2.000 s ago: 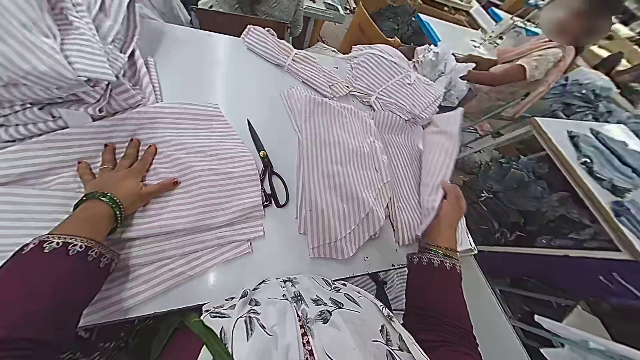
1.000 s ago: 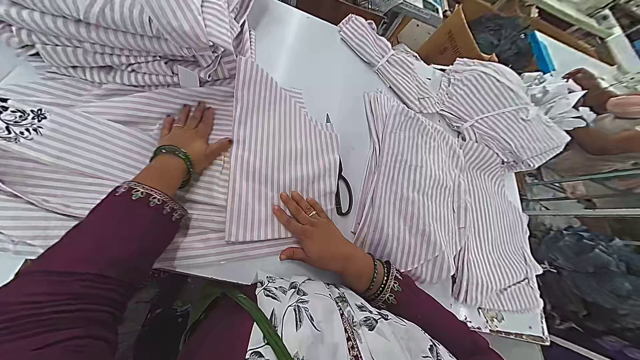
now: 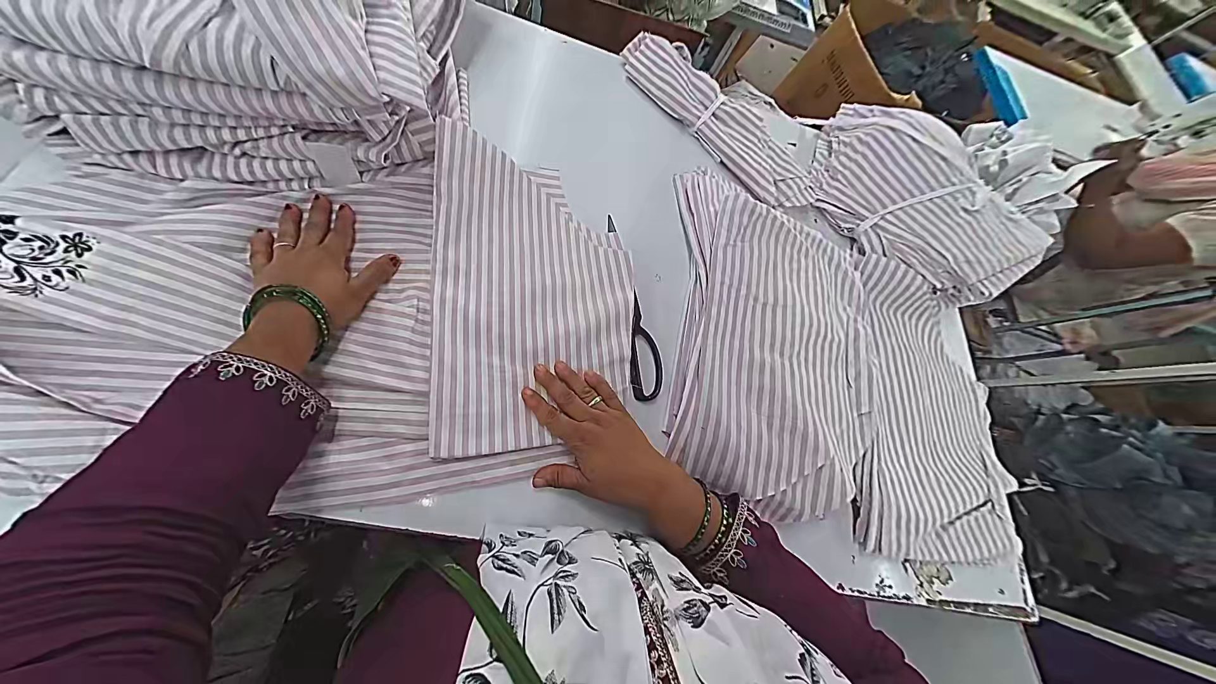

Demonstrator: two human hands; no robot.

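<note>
My left hand [image 3: 309, 261] lies flat, fingers apart, on striped fabric [image 3: 190, 214] bearing black floral embroidery at the left. Over that fabric's right end lies a cut striped panel [image 3: 518, 294], and my right hand [image 3: 598, 437] rests with spread fingers on its lower right edge. Partly under the panel's right edge are scissors [image 3: 647, 356]; one black handle loop and the blade tip show. Right of them lie stacked striped cut pieces [image 3: 769, 351], with more striped pieces [image 3: 926, 418] alongside.
A heap of striped fabric [image 3: 218, 85] fills the table's upper left. Tied striped bundles [image 3: 931, 199] lie at the back right of the white table [image 3: 560, 104]. Beyond stand a cardboard box [image 3: 831, 71] and dark cloth [image 3: 1121, 484]. Another person's arm [image 3: 1130, 223] shows at the right.
The striped panel now lies over the left fabric and partly covers the scissors, which lay uncovered at first. My right hand has moved left from the right-hand pieces onto this panel. The view has shifted.
</note>
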